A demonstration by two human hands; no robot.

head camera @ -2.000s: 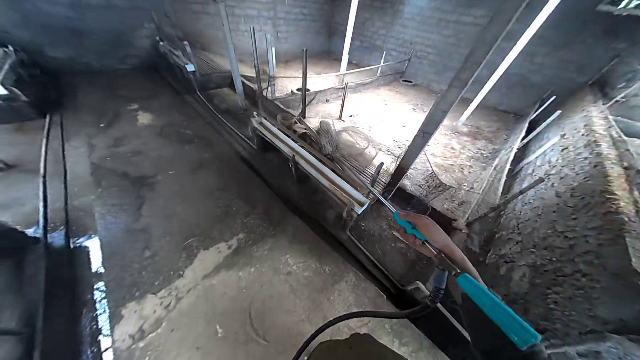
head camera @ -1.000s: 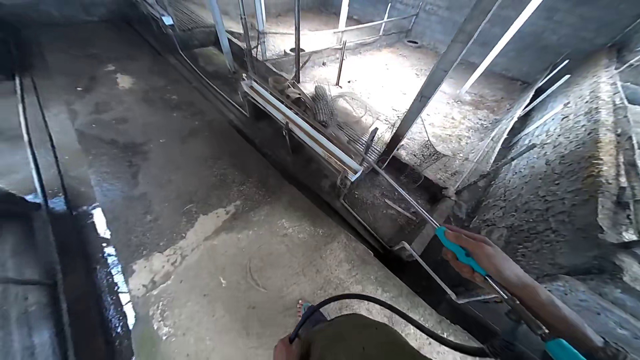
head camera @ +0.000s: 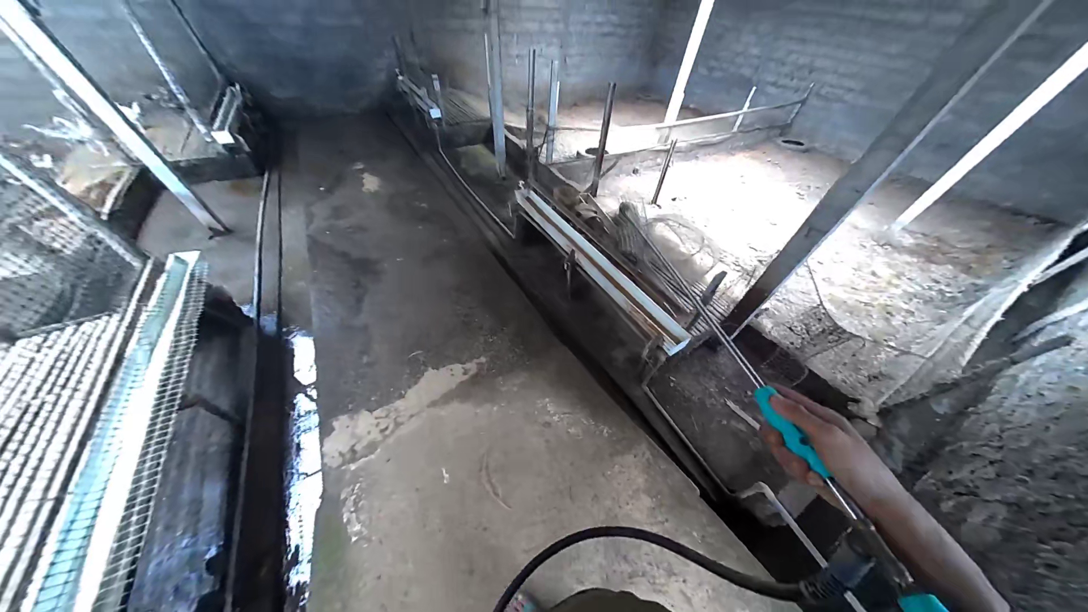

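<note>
My right hand [head camera: 820, 438] is closed around the teal grip of a pressure-washer lance [head camera: 790, 429], at the lower right. The lance's metal tube points up and left, its far part over the wire mesh by the trough's near end. A black hose [head camera: 646, 535] curves from the lance's rear fitting to the bottom edge. A long white trough [head camera: 608, 272] lies on a low frame left of the lance. My left hand does not show.
A concrete walkway [head camera: 408, 323] runs ahead, with a dark gutter along its right side. Slanted posts [head camera: 884, 153] stand at the right. Wire-mesh cages [head camera: 161, 408] and a wet channel [head camera: 302, 442] lie at the left. A rough heap [head camera: 1011, 459] fills the lower right.
The view has swung left, bringing the wire cages into sight. My left hand, at the bottom edge one second ago, is out of view. The right hand keeps hold of the lance.
</note>
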